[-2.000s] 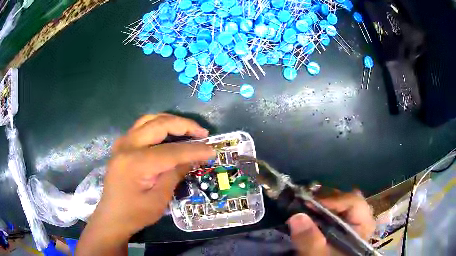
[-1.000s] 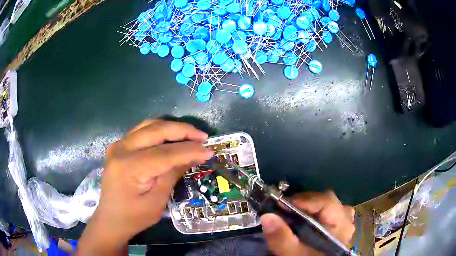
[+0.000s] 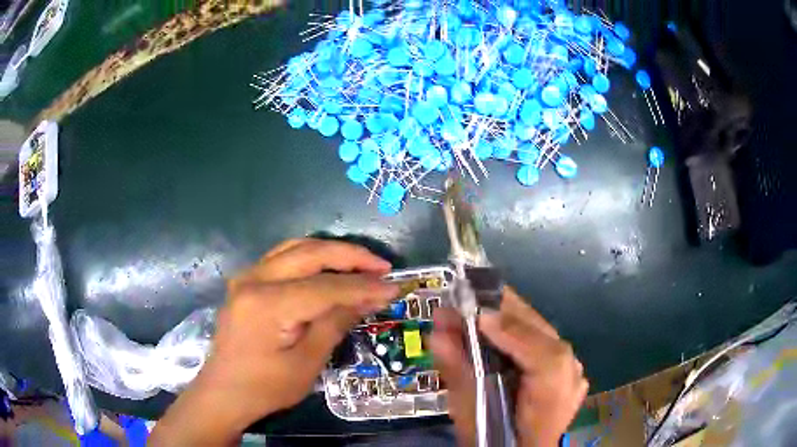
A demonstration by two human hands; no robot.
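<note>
My left hand point(image 3: 297, 323) lies over the upper left of the white power strip housing point(image 3: 384, 406), fingers bent at its top edge; whether it grips the housing or a small part is hidden. The open housing shows a green circuit board with a yellow transformer point(image 3: 413, 343), brassy contact strips and blue discs. My right hand point(image 3: 524, 358) is closed around the soldering iron point(image 3: 472, 284) and covers the housing's right side. The iron points away from me, its tip at the near edge of the pile of blue varistors point(image 3: 437, 105).
A dark blocky object point(image 3: 717, 175) stands at the right, with two loose varistors beside it. Another open white unit point(image 3: 38, 170) lies at the far left, its bagged cord point(image 3: 65, 332) running towards me. A crinkled clear bag point(image 3: 144, 358) lies left of my left hand.
The iron has swung up from over the housing to the varistor pile, and my right hand has turned with it. My left hand stays at the housing. The whole view has shifted slightly.
</note>
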